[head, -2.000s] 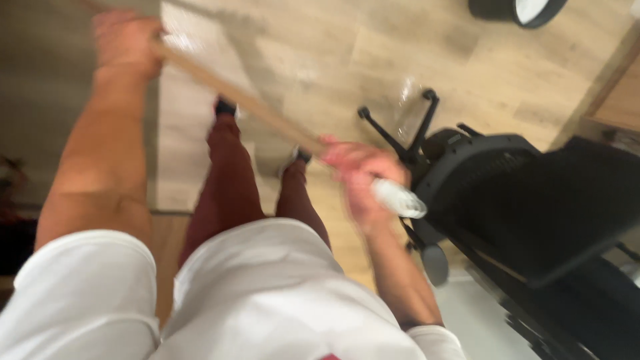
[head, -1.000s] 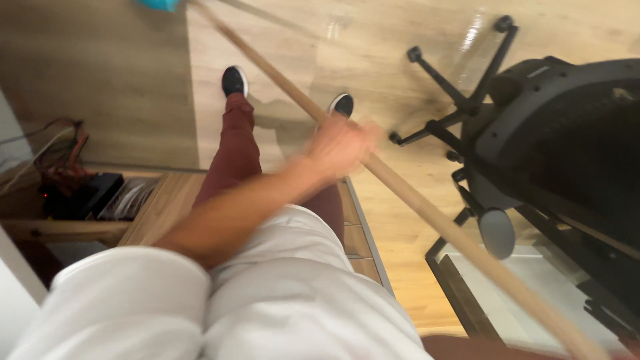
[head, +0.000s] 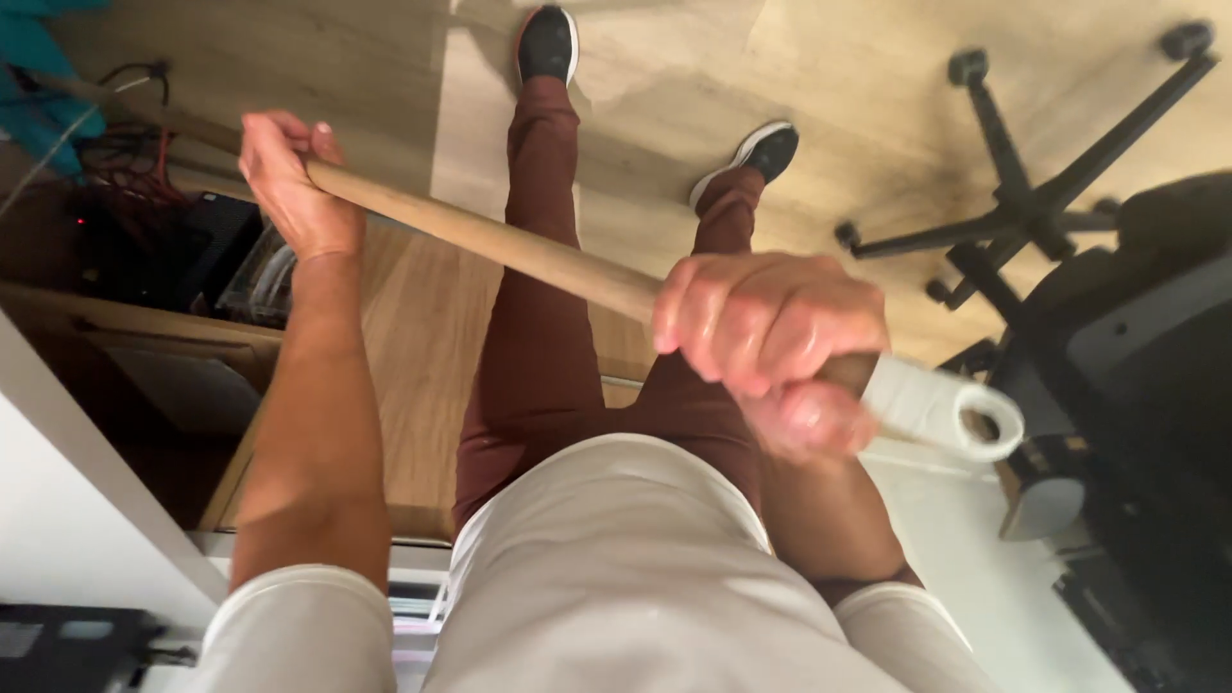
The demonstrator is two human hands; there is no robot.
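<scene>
A long wooden pole (head: 481,234) with a white plastic end cap (head: 948,409) slants across the view in front of my legs. My right hand (head: 775,337) grips it firmly beside the cap. Farther along the pole, at the upper left, my left hand (head: 303,183) is wrapped around it with the thumb side up. Beyond that hand the pole runs toward a teal thing (head: 38,87) at the top left corner; whether the two are joined cannot be told.
A black office chair (head: 1030,207) on a wheeled base stands at the right. Tangled cables (head: 130,159) and a black electronic box (head: 219,241) lie in a wooden cabinet (head: 173,322) at the left. My shoes are on the wood-look floor (head: 654,58). A black device (head: 77,645) sits lower left.
My left hand has moved left along with the pole. My right hand, mostly out of view a second ago, now shows at the capped end. The teal thing appears farther left and lower.
</scene>
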